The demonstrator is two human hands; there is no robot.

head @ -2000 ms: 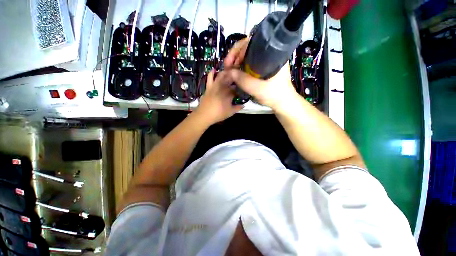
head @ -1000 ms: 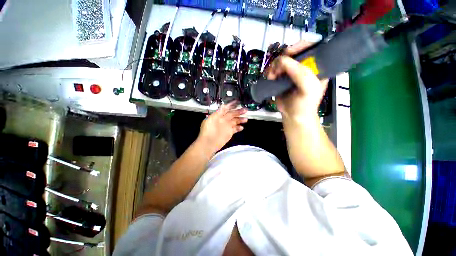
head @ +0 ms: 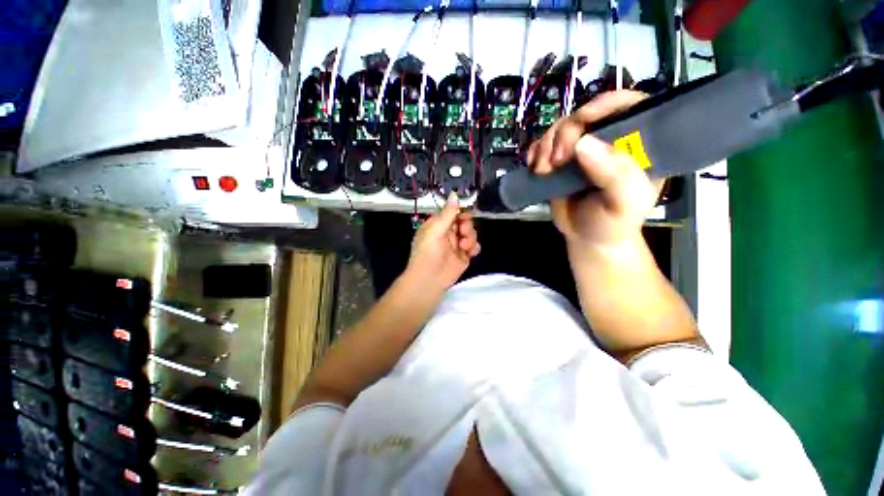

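Black lock housings (head: 363,170) lie side by side, open side up, with green circuit boards, thin red wires and pale-centred round modules inside. My right hand (head: 606,165) grips a dark-grey electric screwdriver (head: 678,131) with a yellow label. Its black nose points left, over the near end of the row, and its body covers part of the right-hand housings. My left hand (head: 444,242) is at the near edge of the fixture, its fingers curled and its index finger near the end of a middle housing. I cannot tell whether it holds a small part or wire.
A white control box (head: 126,189) with a red button stands left of the row, under a paper sheet (head: 199,58). Stacked black units (head: 107,383) with white tails are at lower left. A red object (head: 715,16) is at upper right. Green floor (head: 790,252) lies right.
Since two seconds ago, both hands have left the right-centre housing and moved apart. The screwdriver has swung from upright to nearly level. In the last second, my left fingers have curled and the view has shifted.
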